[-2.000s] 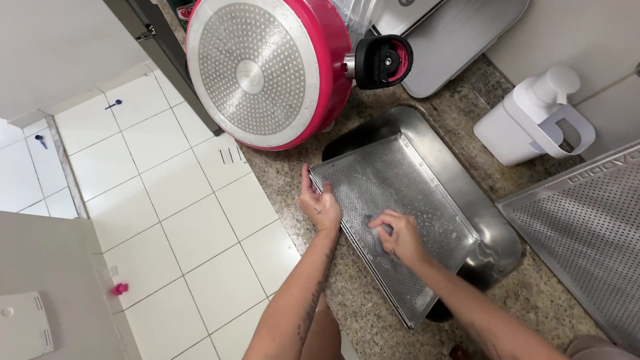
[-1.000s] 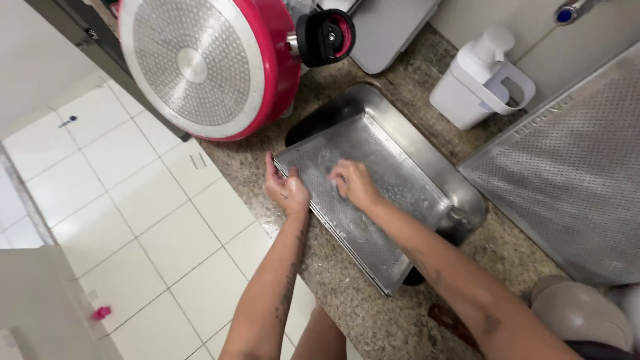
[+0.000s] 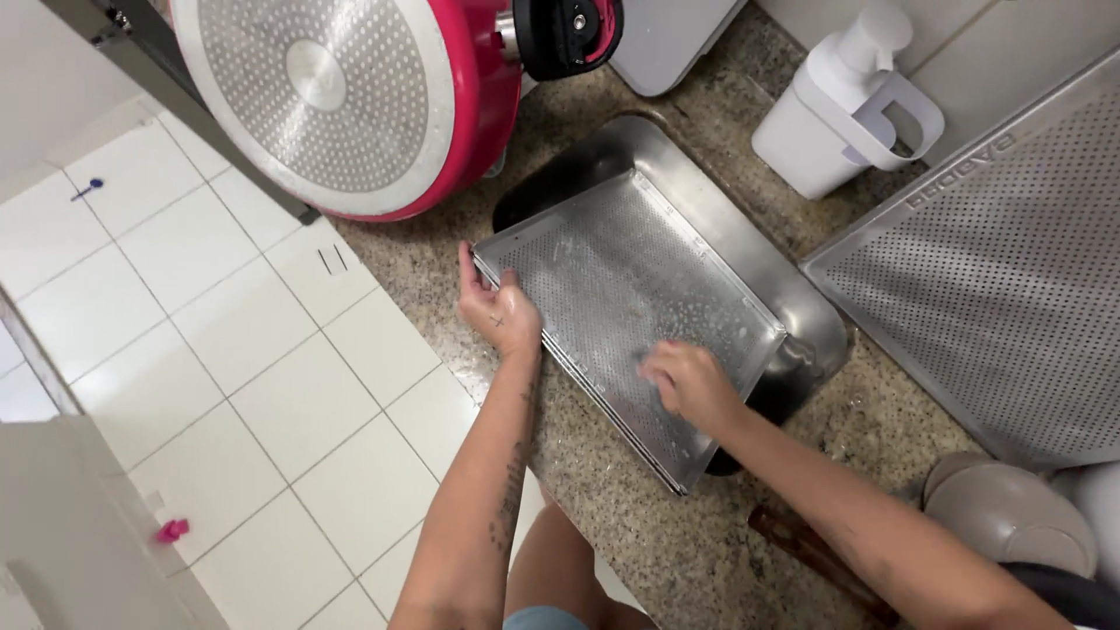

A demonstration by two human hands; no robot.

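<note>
A perforated metal baking tray (image 3: pixel 604 289), wet with suds, rests at a tilt across a stainless steel sink (image 3: pixel 744 236); its near edge looks stacked, as if several trays lie together. My left hand (image 3: pixel 501 311) grips the tray at its left corner, thumb on top and fingers at the rim. On the tray's lower right part is my right hand (image 3: pixel 687 381), fingers curled and blurred around something small and greyish, perhaps a scrubbing pad, mostly hidden by the fingers.
Beyond the sink's left end stands a pink pan (image 3: pixel 490 105), base outward. A white soap dispenser (image 3: pixel 831 105) stands by the wall. At right leans another perforated tray (image 3: pixel 1006 262), near beige dishware (image 3: pixel 1006 516). A brown handle-like object (image 3: pixel 818 560) lies on the granite counter (image 3: pixel 612 507).
My right hand has moved across the tray toward its lower right part. My left hand keeps its hold at the tray's left corner. The view has shifted.
</note>
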